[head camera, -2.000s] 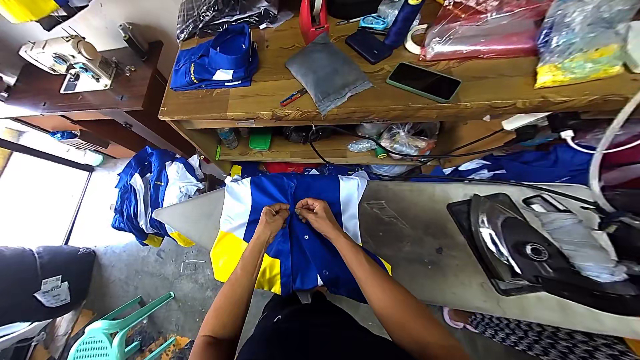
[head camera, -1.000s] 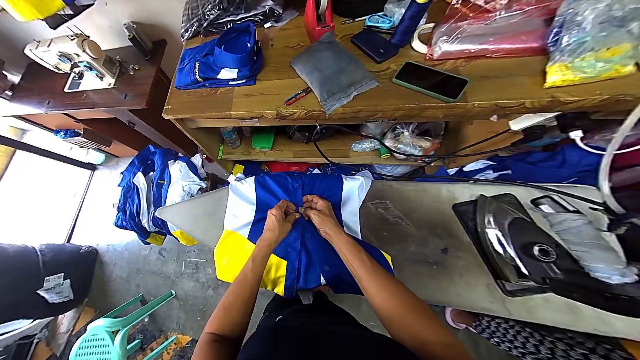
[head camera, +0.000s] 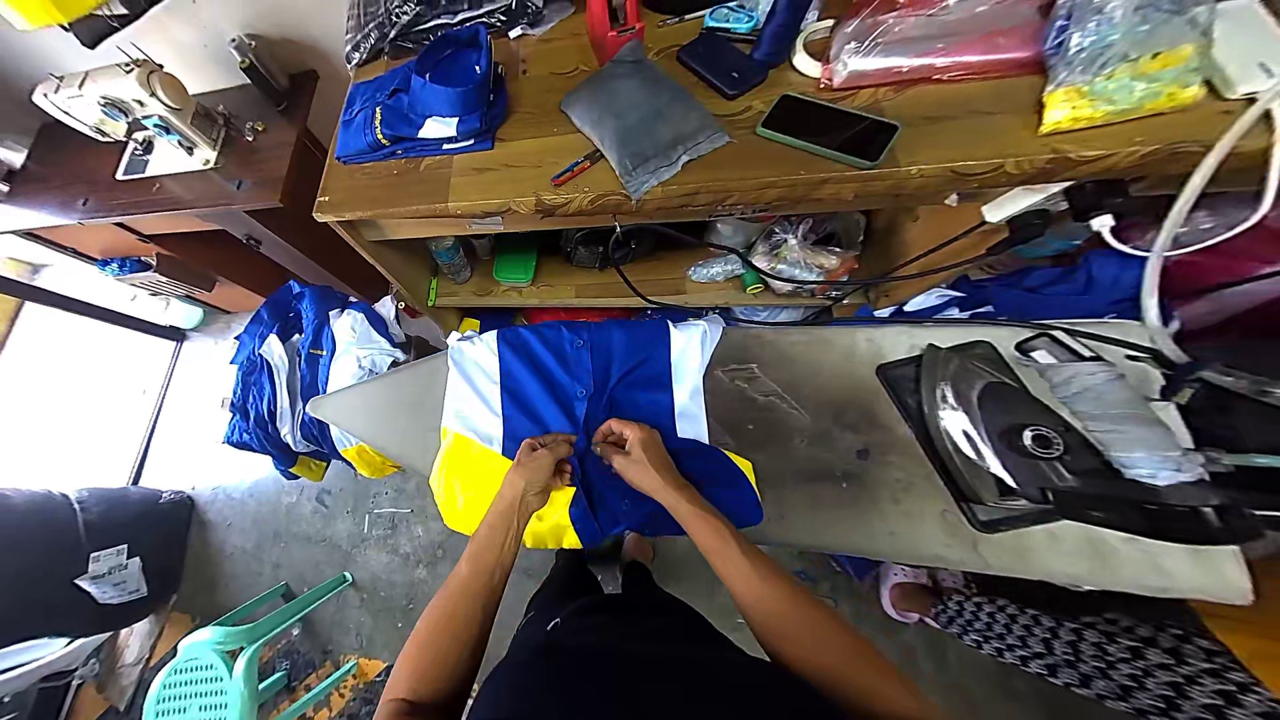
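Note:
A blue, white and yellow buttoned shirt (head camera: 630, 370) lies across the narrow end of an ironing board (head camera: 800, 480). My left hand (head camera: 543, 468) pinches the shirt's front placket left of its middle line. Just to the right, my right hand (head camera: 630, 455) grips the other side of the placket, its fingertips close to those of the left. Small buttons show on the placket above both hands. What lies between the fingertips is too small to tell. A steam iron (head camera: 1030, 440) rests on a dark pad at the board's right.
Behind the board stands a wooden table (head camera: 500, 190) with a folded blue shirt (head camera: 430, 95), a grey pouch (head camera: 645, 115) and a smartphone (head camera: 828, 130). Blue and white garments (head camera: 310, 370) hang at the left. Cables run along the board's back edge. A person's patterned trouser leg (head camera: 1080, 640) shows lower right.
Both hands have moved down the shirt's front, toward my body. Buttons higher on the placket are now uncovered.

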